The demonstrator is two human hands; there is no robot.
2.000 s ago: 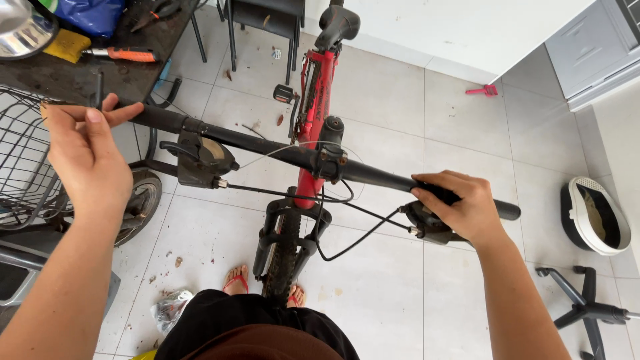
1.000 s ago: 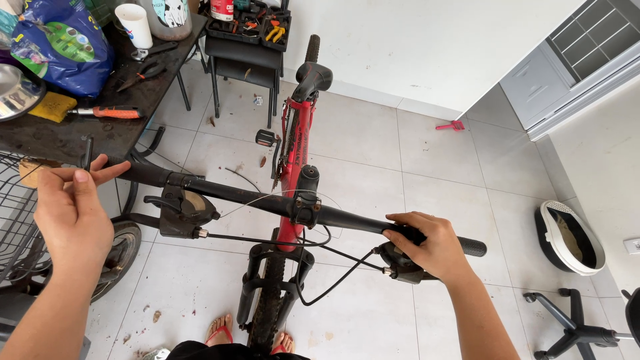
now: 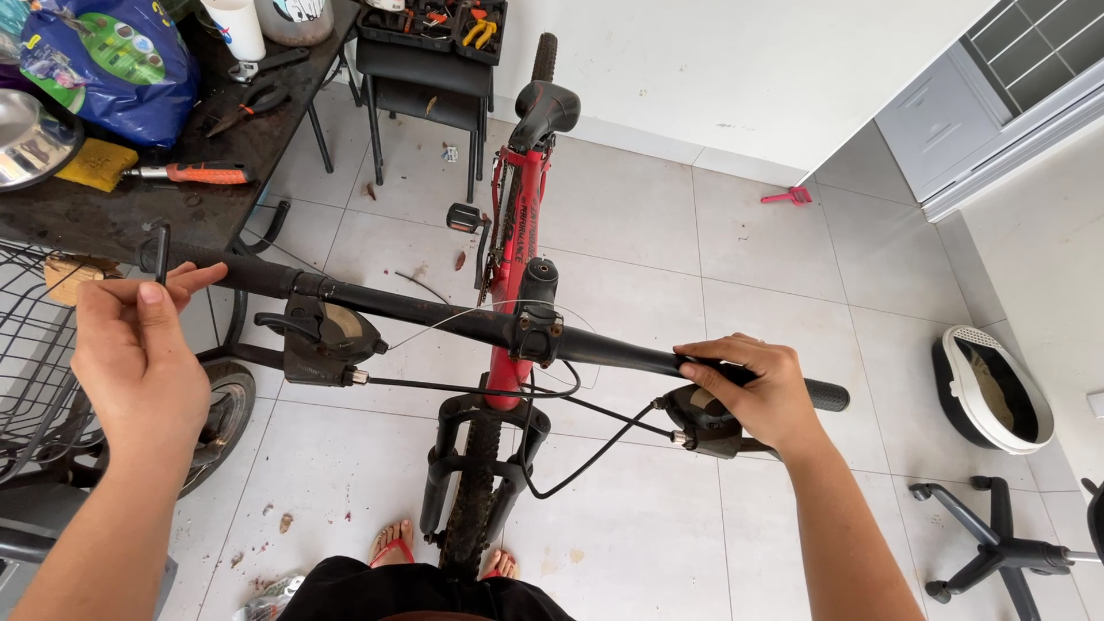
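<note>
A red bicycle (image 3: pixel 520 226) stands upright, its front wheel pointing toward me. My left hand (image 3: pixel 147 354) holds a black hex key (image 3: pixel 162 253) between thumb and fingers, beside the left handlebar grip (image 3: pixel 220 266). My right hand (image 3: pixel 759 379) is closed around the black handlebar (image 3: pixel 621 348), just inboard of the right grip (image 3: pixel 826 395) and over the right shifter and brake unit (image 3: pixel 703 418). The left shifter and brake unit (image 3: pixel 323 341) hangs below the bar. At the middle, the stem clamp (image 3: pixel 538 332) holds the bar, with black cables and a thin bare wire around it.
A dark table (image 3: pixel 60 211) at left holds pliers (image 3: pixel 252 108), an orange-handled tool (image 3: pixel 207 173) and an adjustable wrench (image 3: pixel 267 64). Below it are a wire basket (image 3: pixel 34 345) and a wheel. A toolbox (image 3: pixel 423 33) sits on a black chair. Right are a litter box (image 3: pixel 957 345) and a chair base (image 3: pixel 1005 546).
The view has shifted, showing more of the table and toolbox. My right hand stays on the bar and my left still holds the hex key near the left grip.
</note>
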